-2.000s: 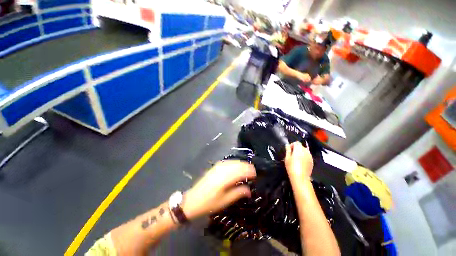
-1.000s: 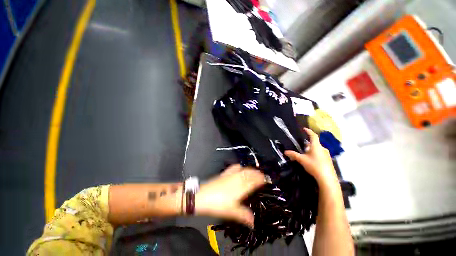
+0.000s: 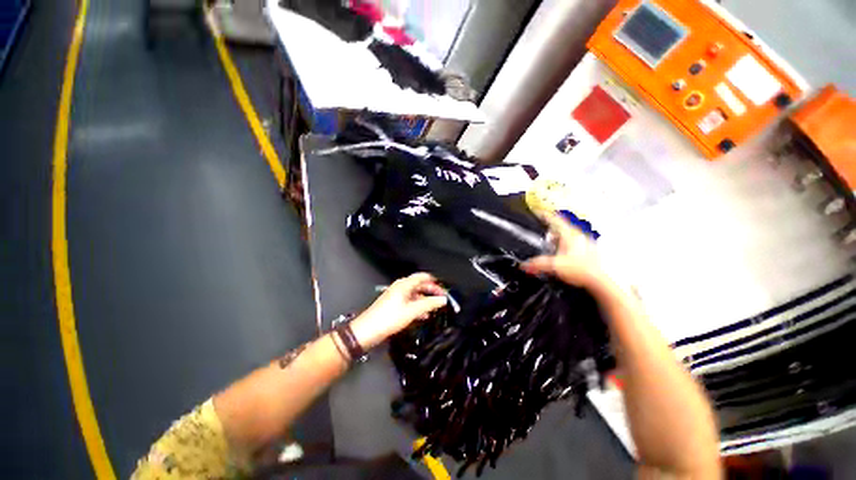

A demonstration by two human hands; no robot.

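A large black strap bundle (image 3: 422, 211) lies on the dark table, its many loose ends with pale glints fanned towards me. White tie cord (image 3: 453, 301) shows across the bundle's left side, at my left fingertips. My left hand (image 3: 404, 307) has its fingers pinched together on this cord. My right hand (image 3: 573, 261) is at the bundle's right side, thumb and fingers apart around its edge. A pale strip (image 3: 507, 228) on top of the bundle runs up to the right fingers; whether they grip it is blurred.
The dark tabletop (image 3: 330, 216) shows left of the bundle. A white table (image 3: 324, 70) with black pieces stands beyond. A yellow disc (image 3: 542, 195) and blue cloth (image 3: 579, 223) lie behind my right hand. The orange control panel (image 3: 695, 75) is upper right, hanging straps (image 3: 779, 361) lower right.
The view has turned right and down to the table. My left hand has moved from an open, blurred sweep over the bundle to a pinch at the cord. My right hand stays by the right side.
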